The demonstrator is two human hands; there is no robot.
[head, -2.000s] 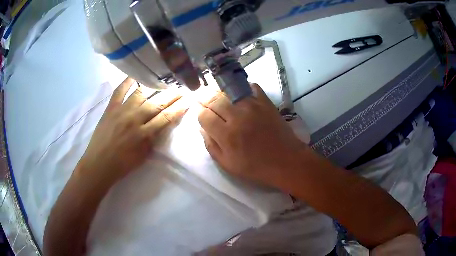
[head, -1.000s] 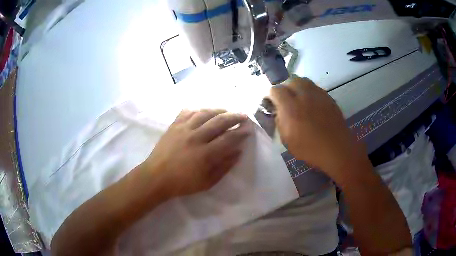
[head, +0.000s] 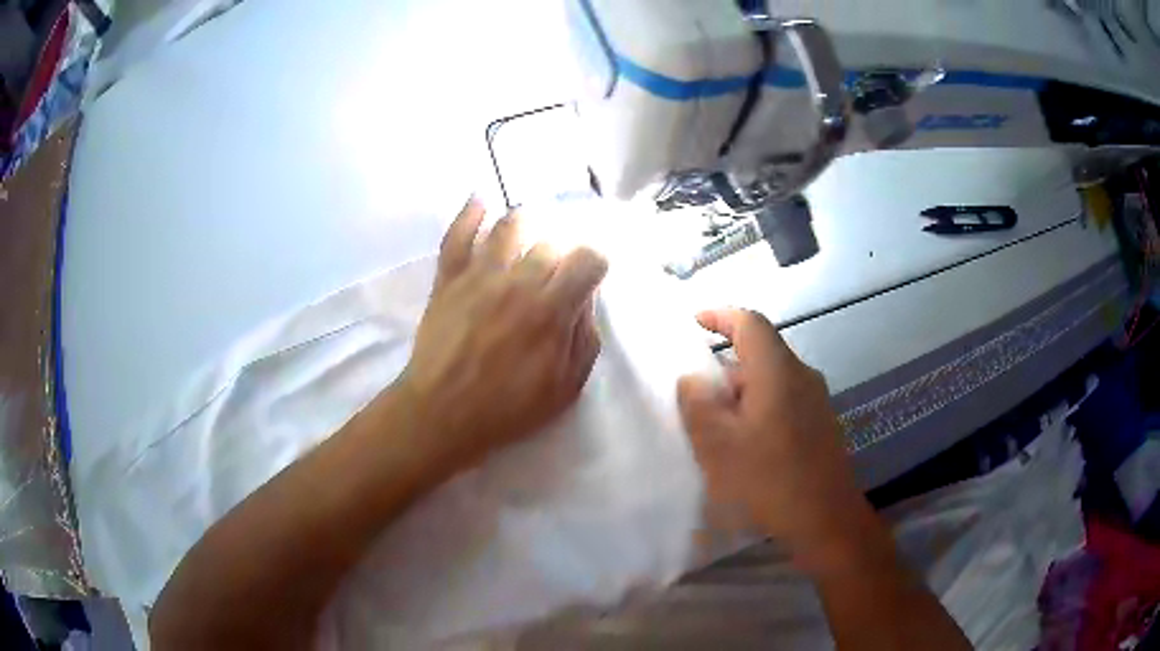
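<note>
A large thin white fabric piece (head: pixel 547 509) lies on the machine bed under both hands and hangs over the front edge. My left hand (head: pixel 509 305) rests on it left of the needle, fingertips bent, thumb and forefinger together at its upper edge in the glare. My right hand (head: pixel 763 420) is at the fabric's right edge, forefinger pointing up-left and thumb apart from it; whether it pinches cloth is unclear. The white sewing machine head (head: pixel 687 102) with its blue stripe stands above. The hinged guide arm (head: pixel 719 248) lies right of the foot. The needle area is overexposed.
Black thread snips (head: pixel 969 219) lie on the bed at right. A ruler strip (head: pixel 992 350) runs along the front edge. A dark-outlined slide plate (head: pixel 541 153) is left of the head. White crumpled cloth (head: pixel 1018 509) and a red bag (head: pixel 1094 579) are below at right.
The view has shifted, so the machine head appears farther right. My hands have moved from beside the needle to lower left of it. My right hand has left the foot and come down to the fabric edge.
</note>
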